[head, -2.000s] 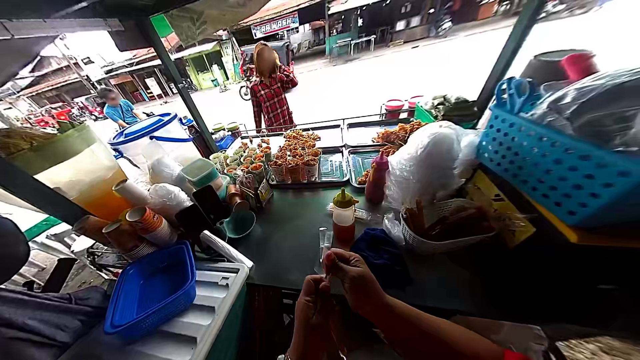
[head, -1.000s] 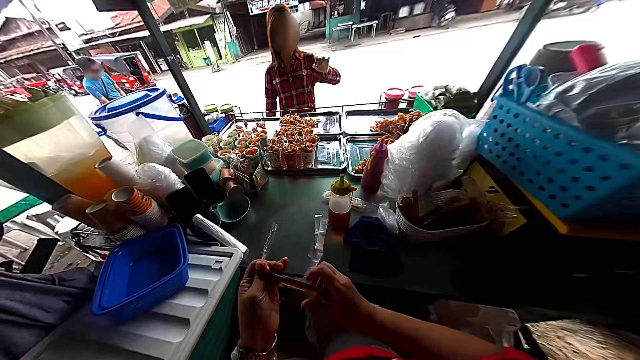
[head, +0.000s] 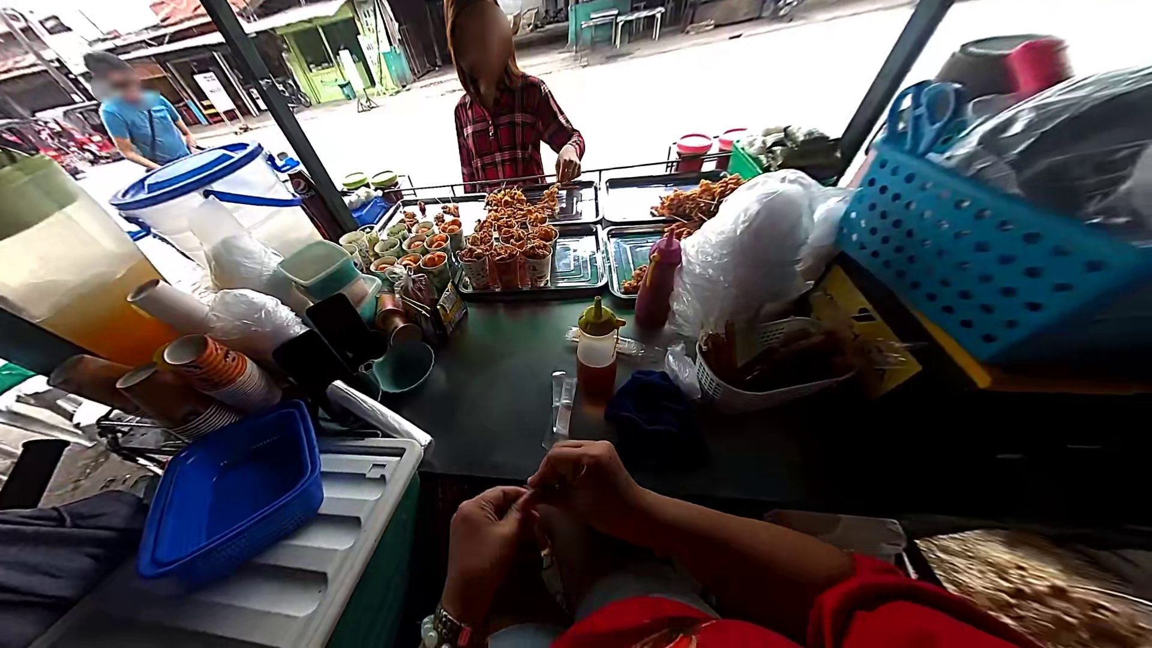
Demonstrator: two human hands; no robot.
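Observation:
Over my lap, at the near edge of the dark counter [head: 486,396], my left hand [head: 490,540] and my right hand [head: 585,481] meet at the fingertips. They pinch a small, thin item between them, too hidden to name; part of it hangs below the fingers. Just beyond my hands lie clear plastic wrappers [head: 562,402]. A squeeze bottle with a green cap [head: 598,355] stands upright beside them, and a dark blue cloth [head: 655,414] lies to its right. Farther back are a pink-purple squeeze bottle [head: 660,283] and metal trays [head: 580,256] with cups of fried food [head: 506,261].
Paper cups [head: 220,369], a blue plastic basin [head: 236,486] on a cooler lid [head: 333,522] and a lidded bucket [head: 216,202] are at left. A food basket [head: 765,396] and a turquoise basket [head: 981,243] are at right. A person in plaid [head: 508,126] stands behind the trays.
My hands, apart with a thin brownish item between them one second ago, are now together at the fingertips. The person in plaid has come closer, and one arm now reaches down to the trays.

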